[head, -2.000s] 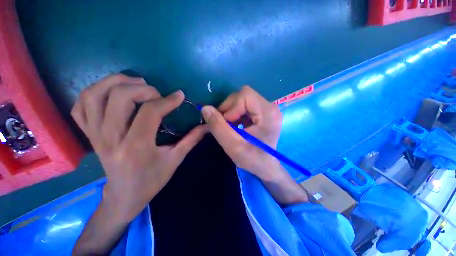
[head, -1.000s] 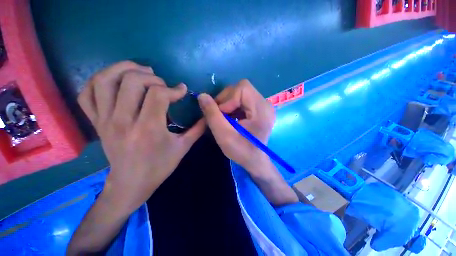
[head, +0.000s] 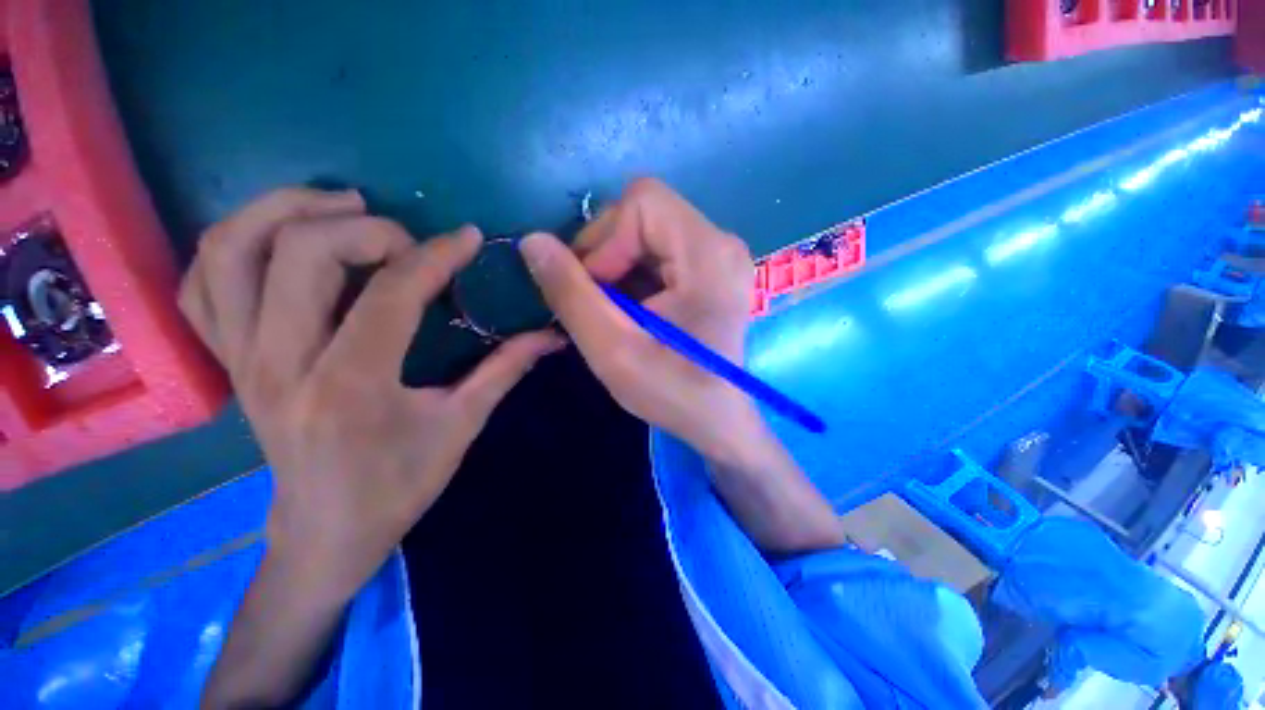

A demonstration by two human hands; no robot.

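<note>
A thin dark ring part (head: pixel 462 322) is held upright-facing between the fingertips, with green bench visible through it. My left hand (head: pixel 333 347) pinches its left and lower side between index finger and thumb. My right hand (head: pixel 652 305) holds a slim bright-blue brush (head: pixel 715 364) like a pen. The brush tip is at the ring's upper right rim, mostly hidden by my fingers. The right fingertips are close to the ring; whether they also grip it I cannot tell.
A red-pink foam tray (head: pixel 139 278) with round assemblies in its pockets lies at the left. A second tray (head: pixel 1034 31) is at the top right. A small red compartment tray (head: pixel 809 272) sits at the bench edge. White slivers lie on the bench. People in blue smocks and stools are at right.
The brush's far end has dropped, then risen slightly, as the view shifts. Both hands have moved a little up and left in the picture, and more of the ring's opening shows.
</note>
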